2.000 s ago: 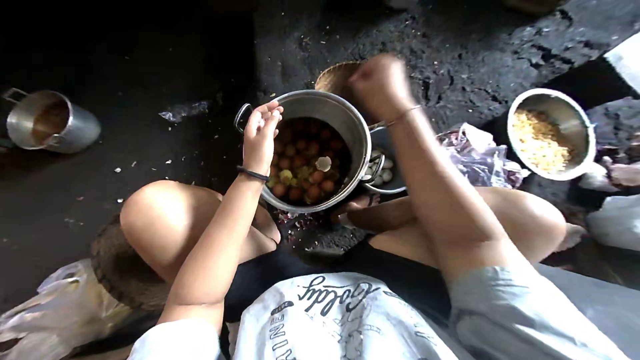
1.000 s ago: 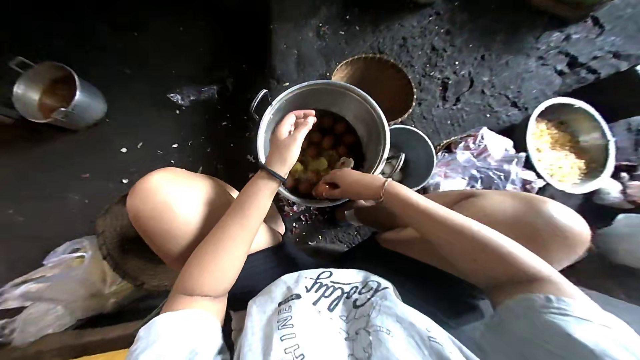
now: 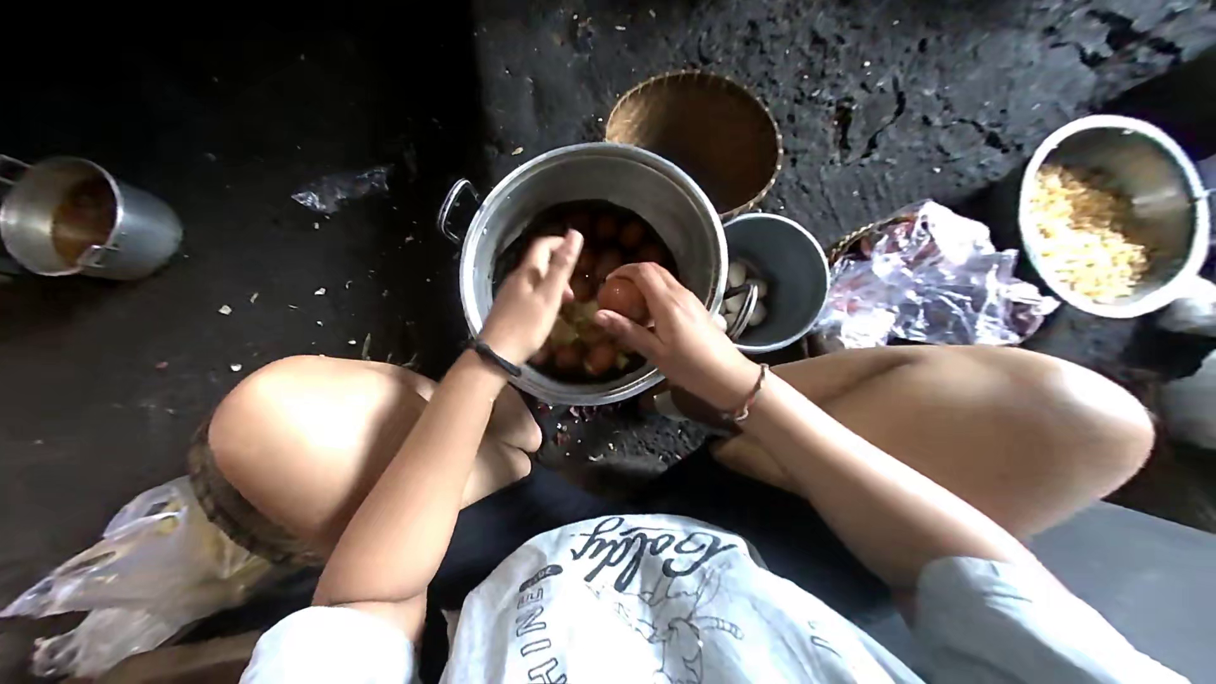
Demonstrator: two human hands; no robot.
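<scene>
A large metal pot (image 3: pixel 589 157) with a loop handle stands on the dark floor between my knees. Brown eggs (image 3: pixel 600 359) and some yellowish pieces lie in dark liquid inside it. My right hand (image 3: pixel 686 337) holds a brown egg (image 3: pixel 622 298) over the pot between its fingers and thumb. To the left of that egg, my left hand (image 3: pixel 537 299) hovers above the pot with its fingers apart, holding nothing. A grey bucket (image 3: pixel 803 280) with white eggs (image 3: pixel 737 275) and a metal utensil touches the pot's right side.
A woven basket (image 3: pixel 698 133) lies behind the pot. Crumpled clear plastic bags (image 3: pixel 926 285) and a metal bowl (image 3: pixel 1154 214) of pale yellow pieces are at the right. At far left stands a metal pot (image 3: pixel 147 228) holding brownish liquid. A plastic bag (image 3: pixel 157 560) rests beside my left knee.
My right hand was raised at the pot's right, then reached down among the eggs; now it holds a brown egg higher up. My left hand stays over the pot. The view has shifted somewhat.
</scene>
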